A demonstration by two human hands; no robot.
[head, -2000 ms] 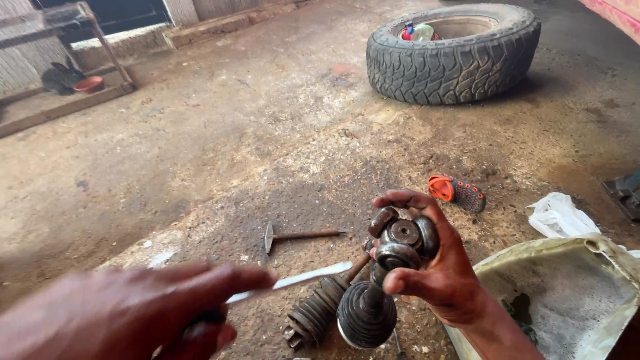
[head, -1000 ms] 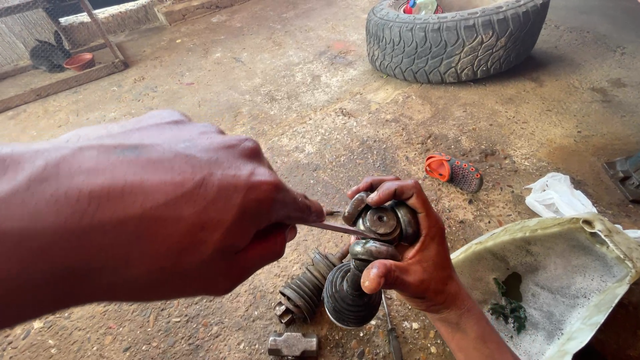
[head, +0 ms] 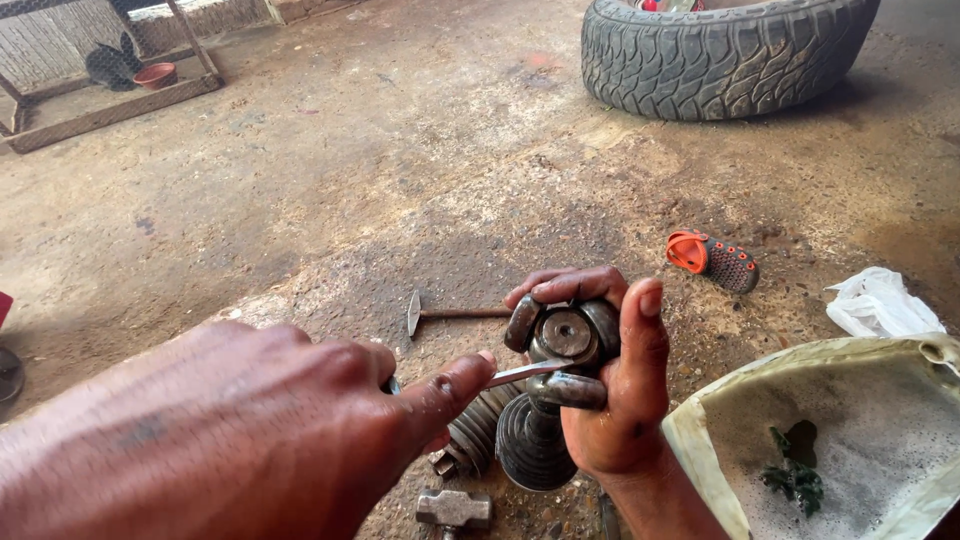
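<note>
My left hand point(head: 300, 405), large at the left, holds a flat-bladed screwdriver point(head: 525, 372), its handle mostly hidden in the fist. The blade tip rests against the hub of a greasy tripod CV joint point(head: 567, 334), just above its lower roller. My right hand point(head: 626, 382) grips this joint from the right and behind, fingers over the top, thumb upright beside it. Beneath the joint is a black ribbed rubber boot point(head: 531, 442). A second ribbed boot point(head: 480, 427) lies to its left, partly behind my left hand. A steel hammer head point(head: 453, 508) is at the bottom edge.
A thin-handled hammer point(head: 457, 313) lies on the concrete floor behind the joint. To the right are a clog shoe point(head: 712, 260), a white plastic bag point(head: 881, 304) and a cut container of soapy liquid point(head: 885, 435). A tyre point(head: 727, 67) and a wire cage with a black rabbit point(head: 112, 64) stand farther off.
The screwdriver blade, off the hub two seconds ago, now touches it. My right thumb has lifted from the lower roller and stands upright beside the joint.
</note>
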